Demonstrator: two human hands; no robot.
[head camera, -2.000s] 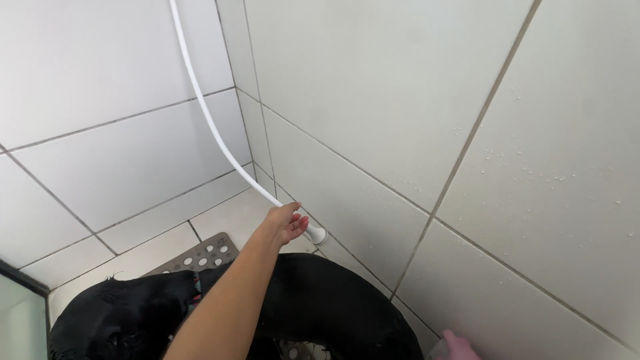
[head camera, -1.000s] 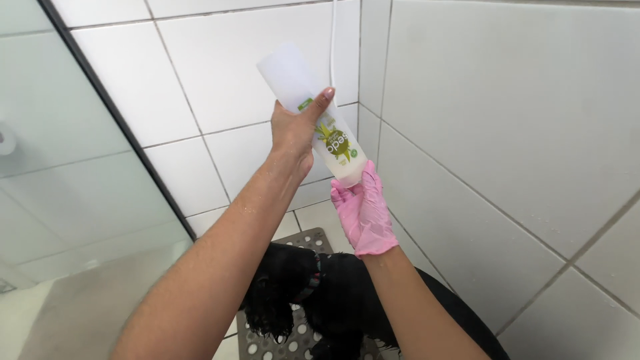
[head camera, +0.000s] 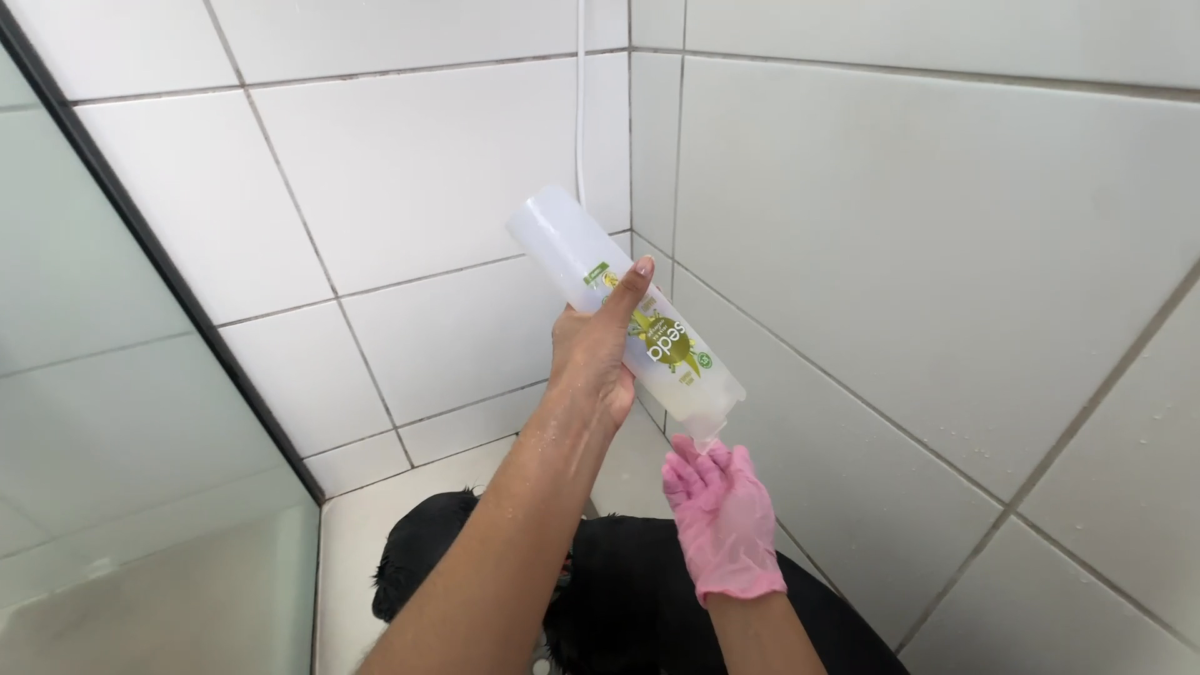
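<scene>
My bare left hand (head camera: 600, 347) grips a translucent plastic Seda shampoo bottle (head camera: 694, 375) by its middle, thumb across the front. The bottle is tilted, with its base at the upper left and its capped end down at the right. Right under that end is my right hand (head camera: 724, 511) in a pink glove, palm up, fingers slightly curled. The fingertips are at the cap; whether they touch it is unclear. Below both arms stands a wet black dog (head camera: 628, 591), its head to the left and partly hidden by my left forearm.
White tiled walls (head camera: 450, 169) meet in a corner behind the bottle, where a white hose (head camera: 580, 112) hangs. A glass shower panel (head camera: 112, 394) with a dark edge stands at the left. A small bit of a perforated mat (head camera: 542, 667) shows beside the dog.
Two seconds ago my left hand was by the white hose's lower end, with no bottle in view. The bottle appears in my left hand one second ago. My gloved hand has since opened out below the cap.
</scene>
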